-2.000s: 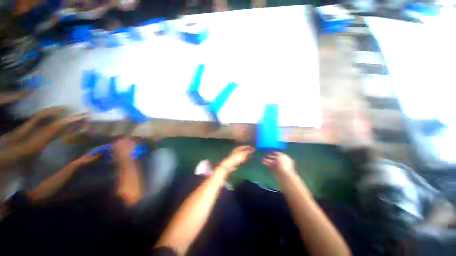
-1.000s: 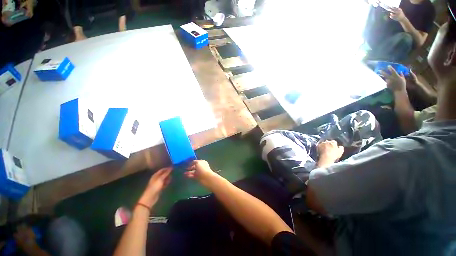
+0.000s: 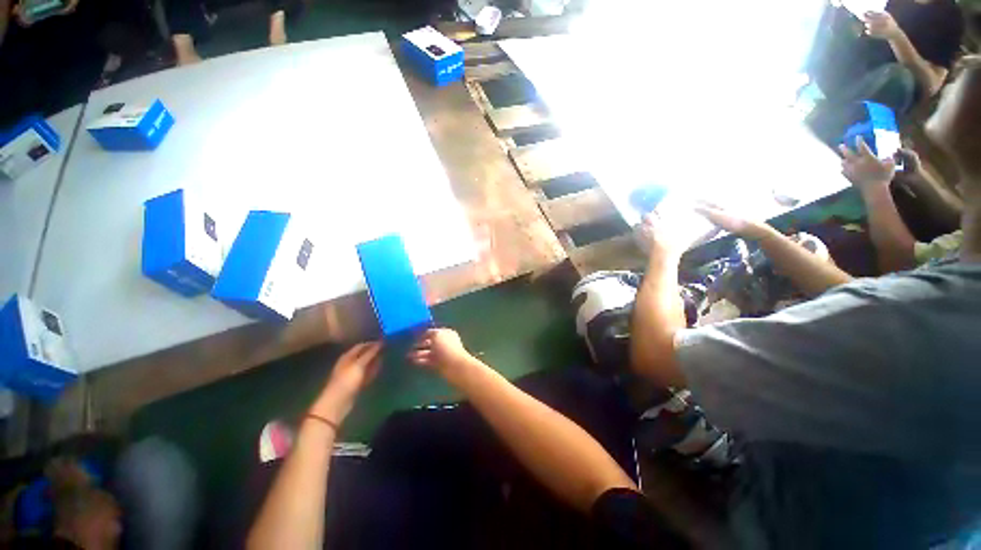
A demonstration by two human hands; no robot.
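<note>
A blue retail box [image 3: 395, 287] lies at the near edge of the white board, its near end reaching over the edge towards me. My right hand [image 3: 437, 350] has its fingers on the near right corner of this box. My left hand [image 3: 357, 368] is at the near left corner, fingers bent; whether it grips the box is too small to tell. The near end face is mostly hidden by shade and fingers. Two closed blue-and-white boxes stand to the left, one [image 3: 254, 265] close by and one [image 3: 179, 243] beyond it.
The white board [image 3: 312, 129] lies on a wooden pallet [image 3: 500, 231]. More boxes stand at the left [image 3: 38, 346], far left [image 3: 131, 126] and on the pallet's far corner [image 3: 434, 56]. A person in a grey shirt [image 3: 828, 371] sits close on my right, by a second, glaring board. The floor is green.
The view has turned right and sharpened since the first frame. My hands stay at the box's near end. The neighbour's hands have moved from the lap to the second board.
</note>
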